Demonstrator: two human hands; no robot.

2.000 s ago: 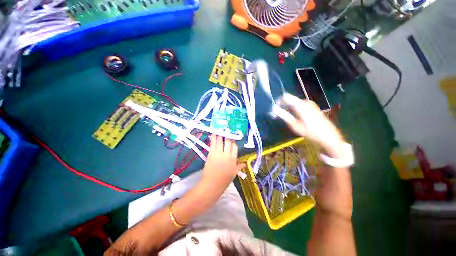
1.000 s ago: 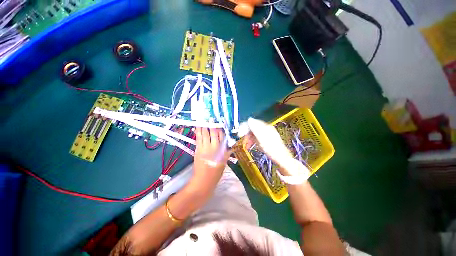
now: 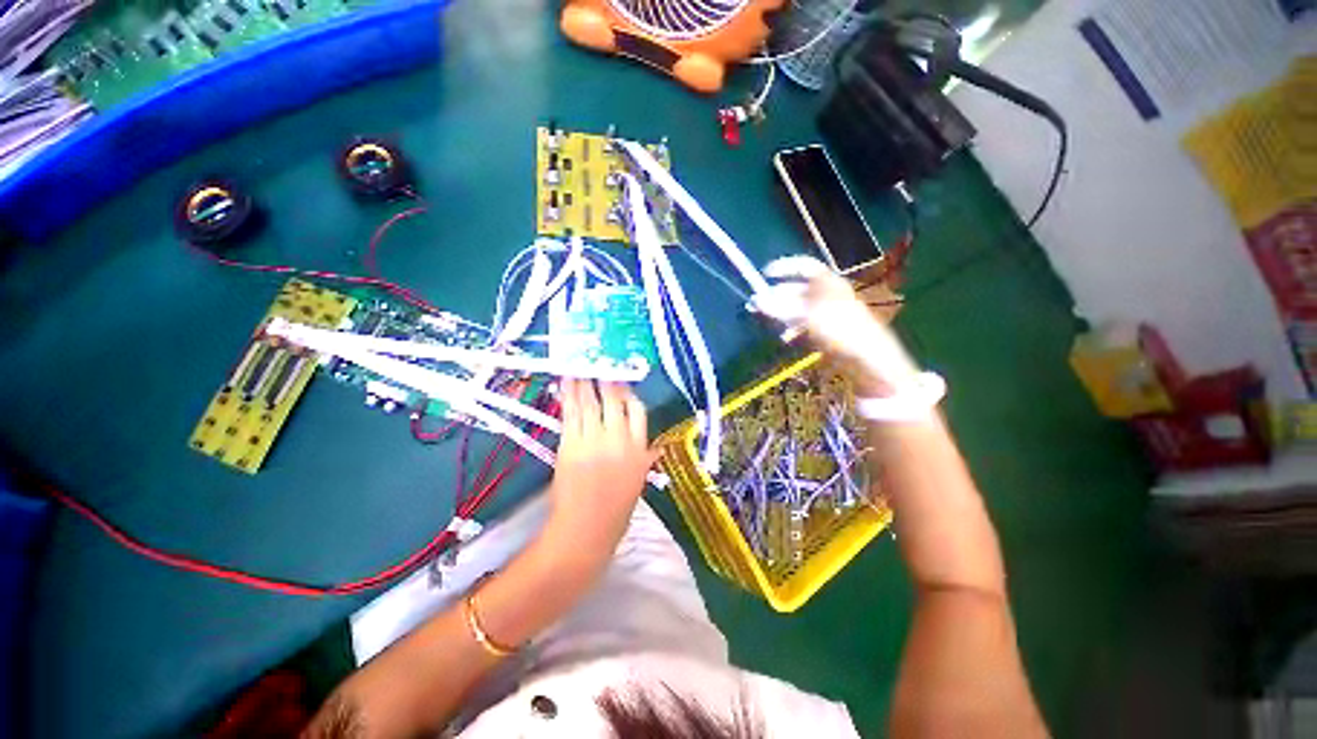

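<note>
The yellow control board (image 3: 585, 185) lies flat, with several white ribbon cables (image 3: 667, 296) running from it. My right hand (image 3: 823, 321) is gloved or overexposed and holds the end of one ribbon cable, stretched out to the right above the basket. My left hand (image 3: 601, 433) rests at the lower edge of the green adapter board (image 3: 610, 329), its fingertips on the board's edge and a white cable; the grip is partly hidden. White cables link the adapter board to the long green main board (image 3: 412, 347) and the yellow slider board (image 3: 263, 397).
A yellow basket (image 3: 787, 595) of cabled boards stands at the near edge. Two speakers (image 3: 373, 168) lie behind. A phone (image 3: 828, 210), black adapter (image 3: 896, 108) and orange fan (image 3: 701, 65) are at the back right. A blue bin (image 3: 289, 90) stands back left; red leads (image 3: 311, 588) run left.
My right hand has moved from beside my left hand up and to the right, drawing one ribbon cable out. Other cables now hang to the basket's rim. My left hand stays at the adapter board.
</note>
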